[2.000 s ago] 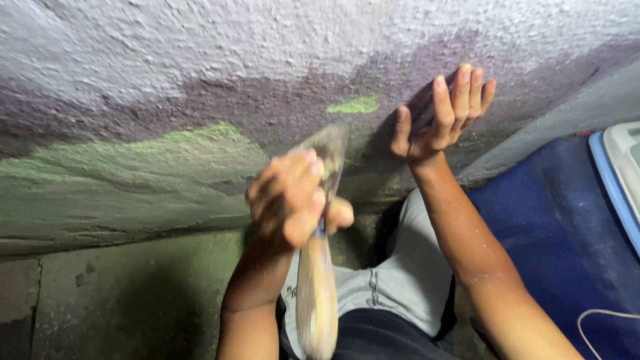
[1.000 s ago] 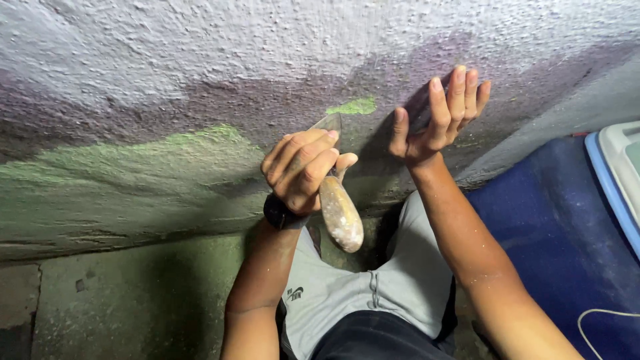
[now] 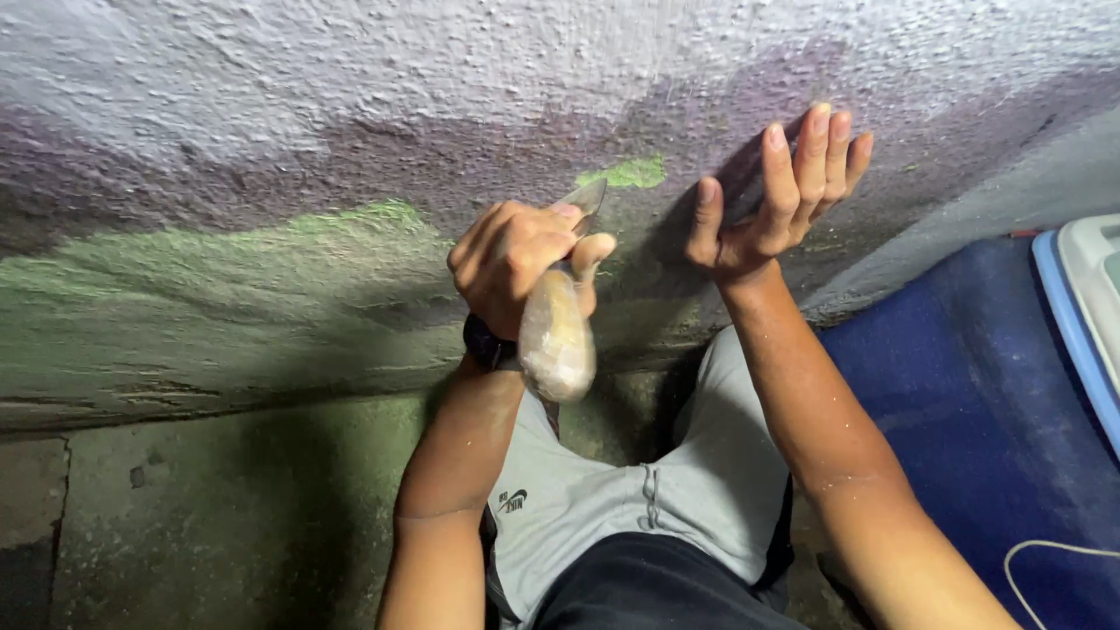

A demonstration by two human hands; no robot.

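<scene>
My left hand point(image 3: 525, 262), with a dark watch on its wrist, is closed around a metal-bladed scraper point(image 3: 557, 337). The scraper's bulbous, light handle points down toward me and looks wrapped in clear film. Its thin blade leans against the rough painted wall point(image 3: 490, 70), just below and left of a small bright green patch point(image 3: 634, 172). Part of the blade is hidden by my fingers. To the right, my right hand point(image 3: 779, 192) rests on the wall's purple band with fingers spread, holding nothing.
A larger green, peeling area point(image 3: 219, 280) spans the lower left of the wall. A stained concrete floor point(image 3: 201, 516) lies below. At the right stands a large blue object point(image 3: 954, 376) with a pale-lidded container point(image 3: 1094, 280) at its edge and a thin white cord point(image 3: 1041, 544) in front.
Two seconds ago the scraper and my left hand were blurred, the handle hanging lower; the handle has since tilted up toward the camera. My right hand has stayed at the same place on the wall.
</scene>
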